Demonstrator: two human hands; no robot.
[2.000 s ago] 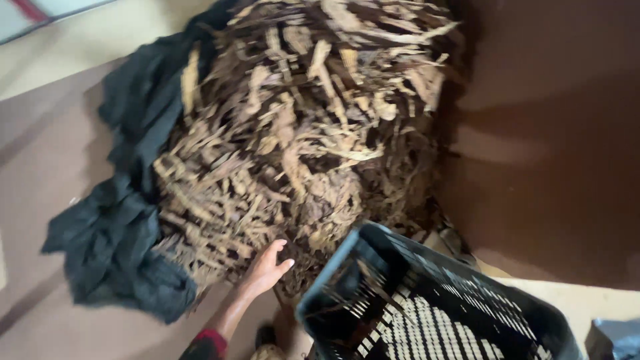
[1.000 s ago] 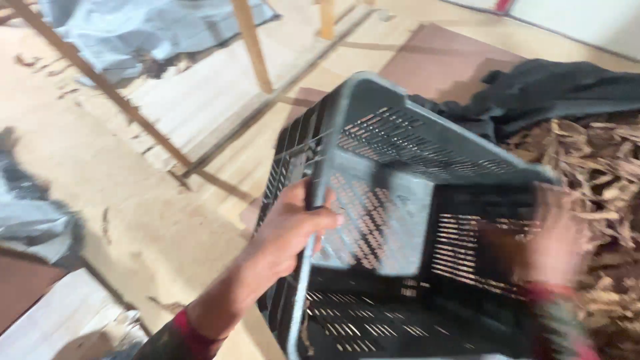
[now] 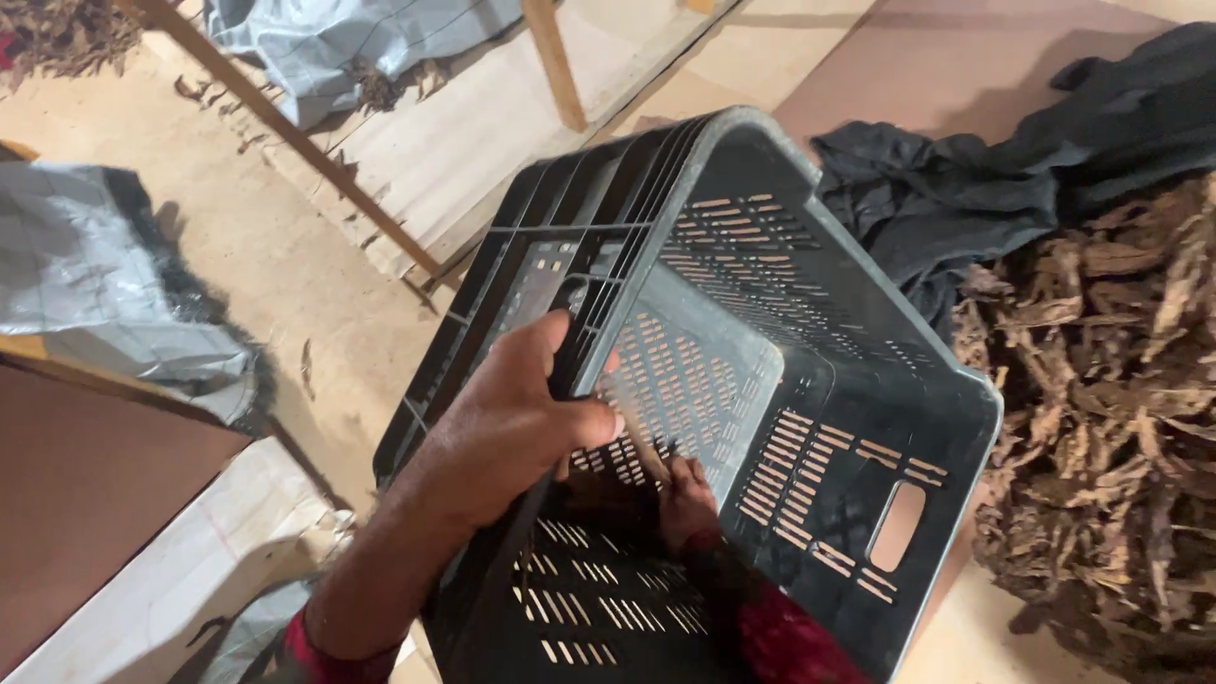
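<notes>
A black plastic crate [image 3: 855,380] with slotted walls is tilted, its opening facing me. My left hand [image 3: 503,418] grips the crate's near rim, the thumb inside and the fingers at the handle slot. Inside the crate, low toward its floor, is my right hand [image 3: 689,499], with what looks like a blurred brown leaf strip [image 3: 641,427] at its fingers. Whether the fingers are closed on that strip cannot be told. To the crate's right lies a large heap of dried brown leaves [image 3: 1111,408], with a dark cloth [image 3: 950,199] beside it.
Grey plastic sheets [image 3: 361,43] lie at the upper left and left. A thin wooden bar [image 3: 294,142] slants across the upper left, near a wooden post [image 3: 556,62]. Leaf scraps dot the pale floor [image 3: 275,237]. A brown board [image 3: 90,503] lies at the lower left.
The view has swung left from the leaf heap. The crate, earlier beside the heap with my hand off it, is now held by its rim. My right hand has moved from the crate's right side deep inside it.
</notes>
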